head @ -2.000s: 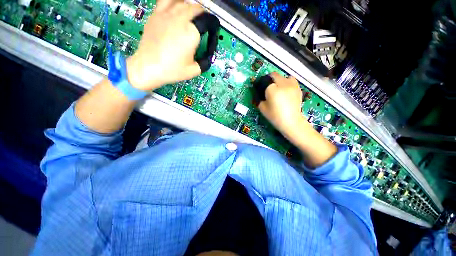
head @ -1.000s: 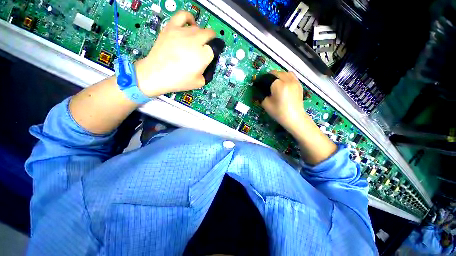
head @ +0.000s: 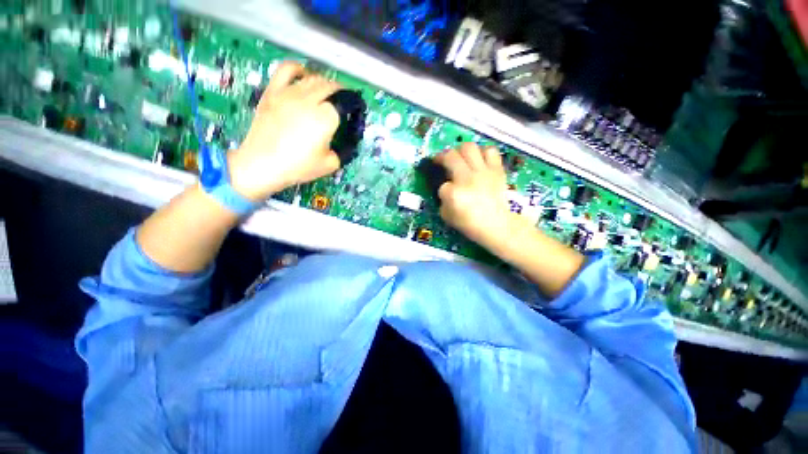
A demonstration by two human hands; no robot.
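A long strip of green circuit boards (head: 372, 202) lies across the view, densely populated. My left hand (head: 291, 133) is over the board left of the middle, with a blue strap on its wrist. A dark rounded piece (head: 348, 126) shows at its fingers; whether it is held or worn is unclear. My right hand (head: 476, 191) is over the board at the middle, fingers bent. Another dark piece (head: 433, 176) shows at its fingertips; whether it is held or worn is unclear. The undersides of both hands are hidden.
Pale rails run along the far (head: 425, 86) and near (head: 354, 238) board edges. Beyond the far rail are bins with blue components (head: 415, 31), silver-white pieces (head: 523, 75) and silver-ended components (head: 616, 137). A thin blue cord rises from my left wrist strap.
The view has shifted and turned slightly, so boards and bins appear moved left. My left hand is slightly lower and further left in view. Dark pieces remain at both hands' fingers.
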